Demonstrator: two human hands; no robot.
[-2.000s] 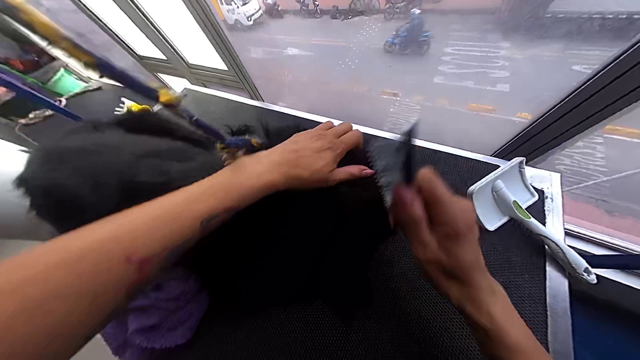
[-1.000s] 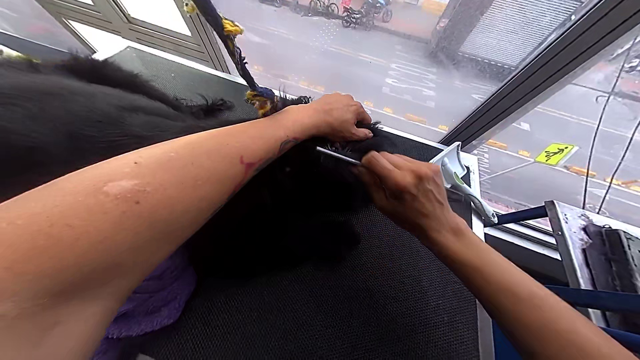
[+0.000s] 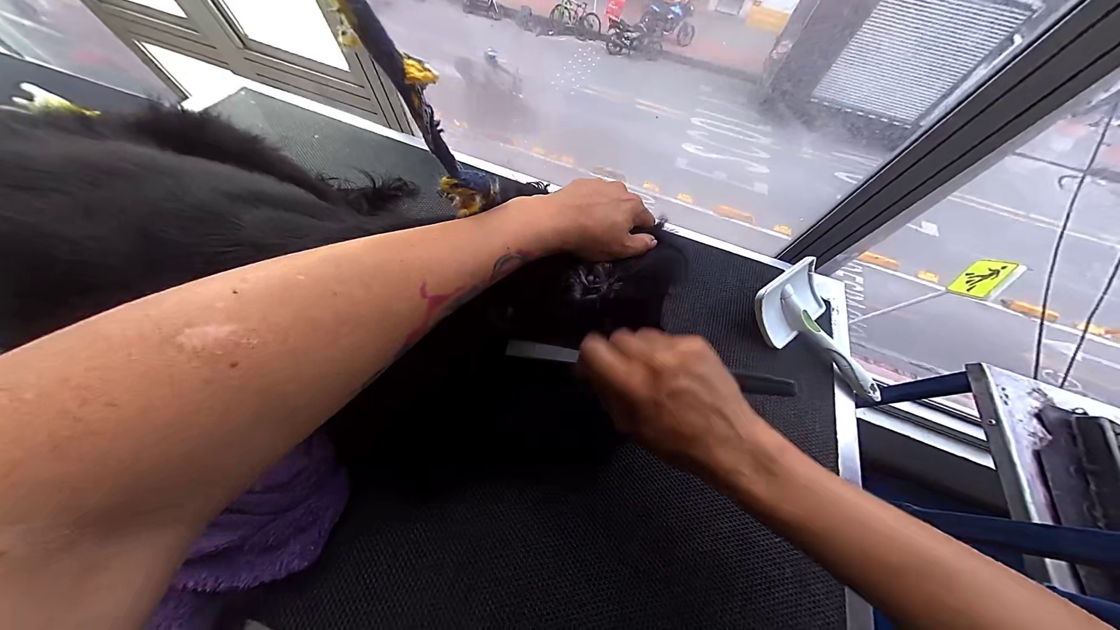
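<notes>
A black-furred dog (image 3: pixel 157 201) lies across a black ribbed grooming table (image 3: pixel 560 542). My left hand (image 3: pixel 604 219) rests on the top of its head, fingers bent over the fur near an eye or ear; dark fur hides which. My right hand (image 3: pixel 669 394) grips a metal grooming comb (image 3: pixel 542 351), whose pale end sticks out to the left against the fur and whose dark end shows to the right. A worn blue and yellow rope (image 3: pixel 429 122) comes down to the dog's neck behind my left wrist. A purple towel (image 3: pixel 271 525) lies under my left forearm.
A white and green slicker brush (image 3: pixel 792 306) lies at the table's right edge. Beyond the metal rim (image 3: pixel 844 429) stands a metal-framed stand (image 3: pixel 1006 437) with blue bars. Windows (image 3: pixel 656 114) run along the far side, with a street below.
My right hand with the comb has moved down, away from my left hand, since a second ago. My left hand stays on the dog's head. The view has swung right since the first frame.
</notes>
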